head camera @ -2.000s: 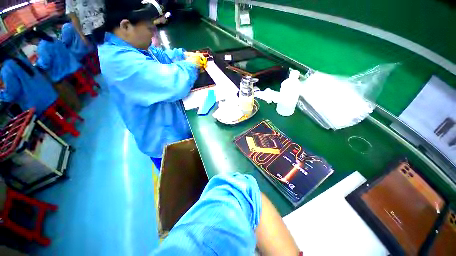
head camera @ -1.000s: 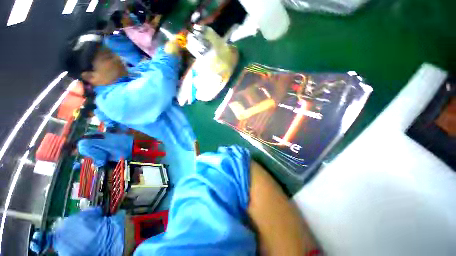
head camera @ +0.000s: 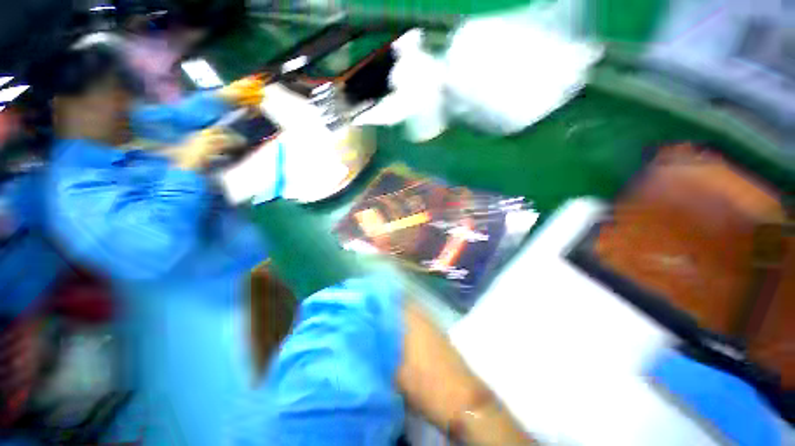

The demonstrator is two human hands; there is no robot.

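The frame is blurred. My left forearm in a blue sleeve (head camera: 340, 348) reaches in from the bottom, and its hand is cut off by the bottom edge. My right hand is not in view. A stack of printed screen films (head camera: 427, 228) lies on the green bench beyond my forearm. A white work mat (head camera: 558, 322) lies to the right of it. A tablet with an orange-brown back (head camera: 689, 248) sits in the black tray (head camera: 645, 305) behind the mat. A blue flat piece (head camera: 719, 396), perhaps the squeegee, is at the lower right on the mat.
A person in a blue smock (head camera: 131, 209) works at the bench on the left. A round dish (head camera: 357, 152), a white squeeze bottle (head camera: 423, 100) and crumpled plastic bags (head camera: 514, 70) stand at the back. An open cardboard box (head camera: 270, 314) is below the bench edge. White sheets (head camera: 732, 43) are at the rear right.
The view has swung so that more of the mat, the orange-brown tablet and the blue piece show at right. The films appear lower and smaller. My left forearm stays at the bottom.
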